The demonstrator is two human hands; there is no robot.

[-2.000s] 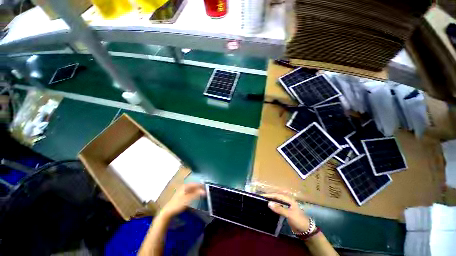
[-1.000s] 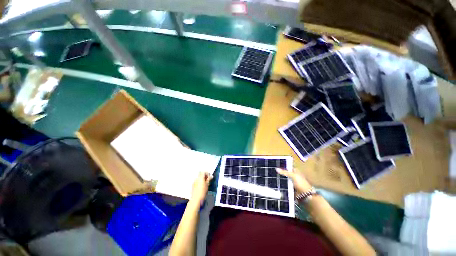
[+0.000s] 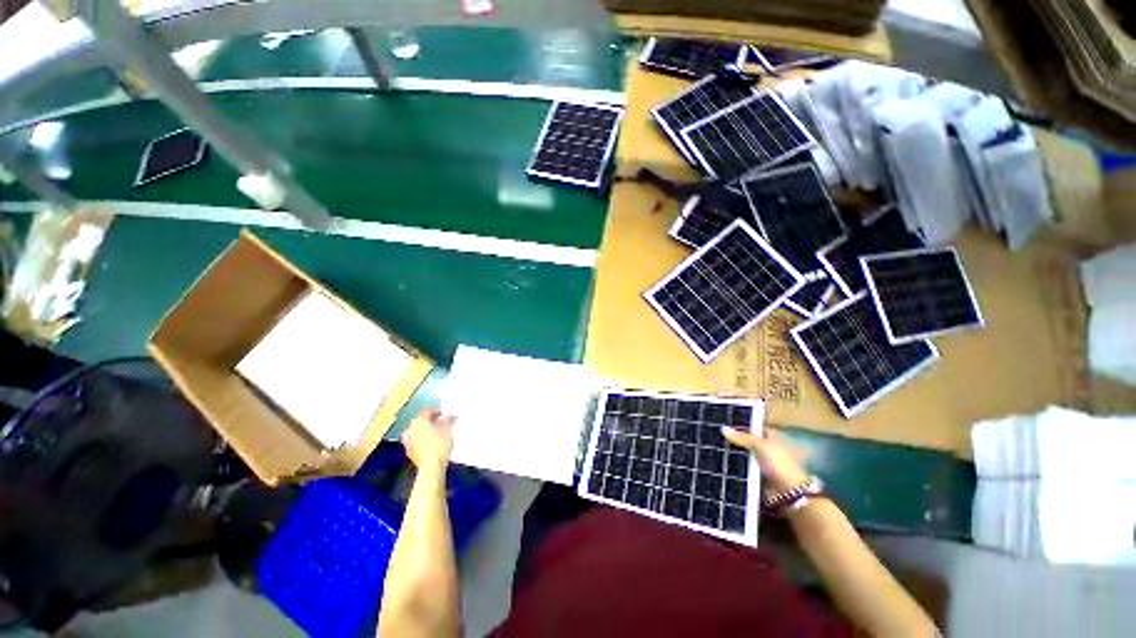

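Note:
A solar panel point(image 3: 673, 461), grid side up, is in my right hand point(image 3: 775, 464), which grips its right edge with the thumb on top. My left hand point(image 3: 430, 439) holds the lower left corner of a white foam sheet point(image 3: 517, 411). The sheet lies flat at the bench edge, its right side meeting or just under the panel's left edge; which is unclear. The small open carton point(image 3: 208, 347) stands to the left with white sheets point(image 3: 326, 370) in it.
Loose panels point(image 3: 724, 290) lie on flattened cardboard point(image 3: 623, 327) at right, with wrapped panels point(image 3: 922, 162) behind. White foam stacks point(image 3: 1040, 486) stand at far right. A blue stool point(image 3: 326, 555) and a dark round fan point(image 3: 118, 499) are at lower left. Another panel point(image 3: 576, 143) lies on the green bench.
My left hand has drawn a white sheet out of the small carton and laid it beside the panel. The panel in my right hand has turned from tilted to nearly flat, grid up.

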